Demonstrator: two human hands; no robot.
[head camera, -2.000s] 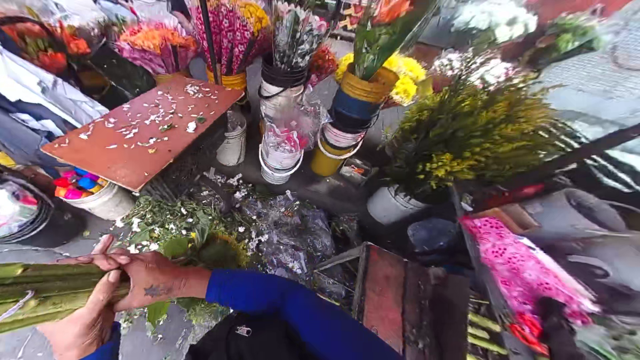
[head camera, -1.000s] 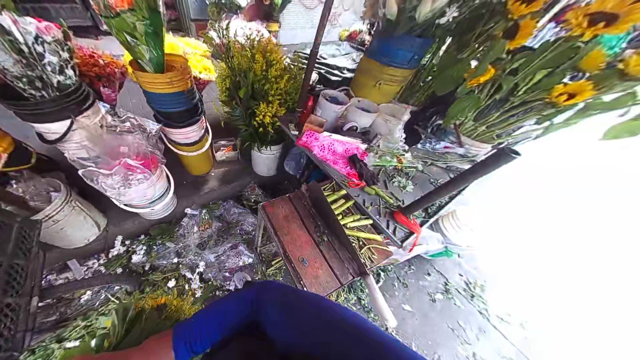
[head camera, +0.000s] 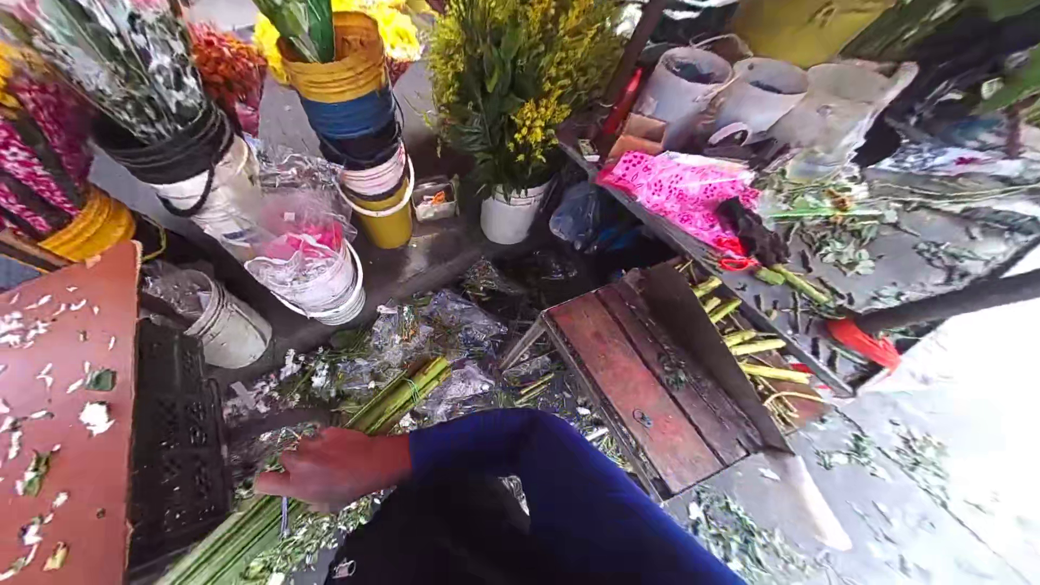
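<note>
My right hand (head camera: 335, 470), in a blue sleeve, is at the lower left of the head view, closed around a bundle of thick green stems (head camera: 404, 396). The bundle slants from the middle of the view down to the lower left edge, its cut ends at the upper right. A thin tie circles it near those ends, and a band is visible below my hand. My fingers are partly blurred. My left hand is not in view.
A reddish board (head camera: 69, 406) strewn with petals lies left, beside a black crate (head camera: 179, 447). A worn wooden stool (head camera: 650, 390) stands right of my arm. Flower buckets (head camera: 313, 284) line the back. A low table (head camera: 934, 244) holds pink patterned cloth (head camera: 682, 191) and cuttings. Plastic and leaves litter the ground.
Two seconds ago both hands were together at green stems on the left; now only my right hand shows, on the bundle. The view has swung right.
</note>
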